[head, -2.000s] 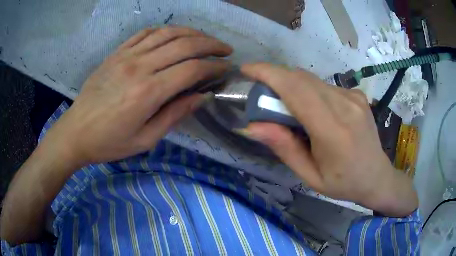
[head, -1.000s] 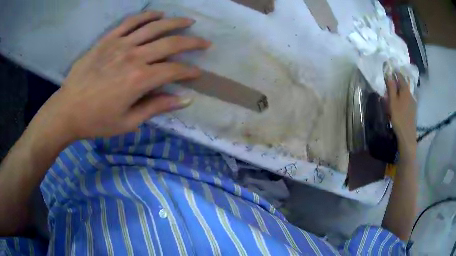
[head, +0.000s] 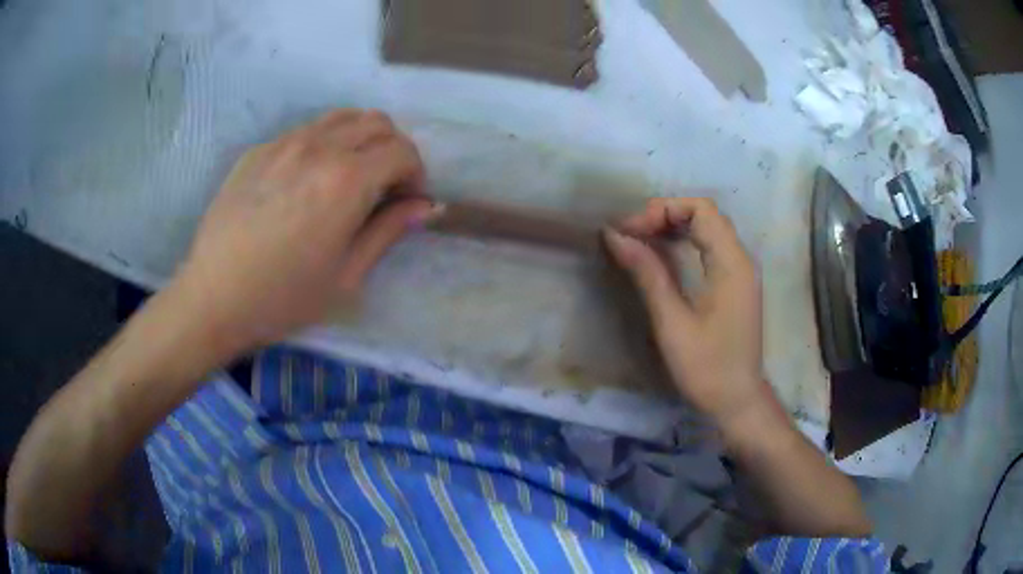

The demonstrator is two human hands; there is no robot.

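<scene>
A narrow brown folded strip (head: 518,227) is stretched between my two hands over the scorched padding of the table. My left hand (head: 312,224) pinches its left end between thumb and fingers. My right hand (head: 701,297) pinches its right end. The strip's ends are partly hidden by my fingertips, and the picture is slightly blurred there. The steam iron (head: 886,292) stands at the right, out of my hands, with its pointed metal soleplate to the left.
Brown cut pieces (head: 488,39) lie at the top edge, with a taupe strip (head: 712,47) to their right. White scraps (head: 869,95) are heaped behind the iron. A dark brown pad (head: 869,417) shows under the iron, and a yellow-orange object (head: 957,336) is beside it.
The iron, earlier in my right hand, now stands at the right with my hand off it. My right hand has moved left to the strip, and both hands now hold it.
</scene>
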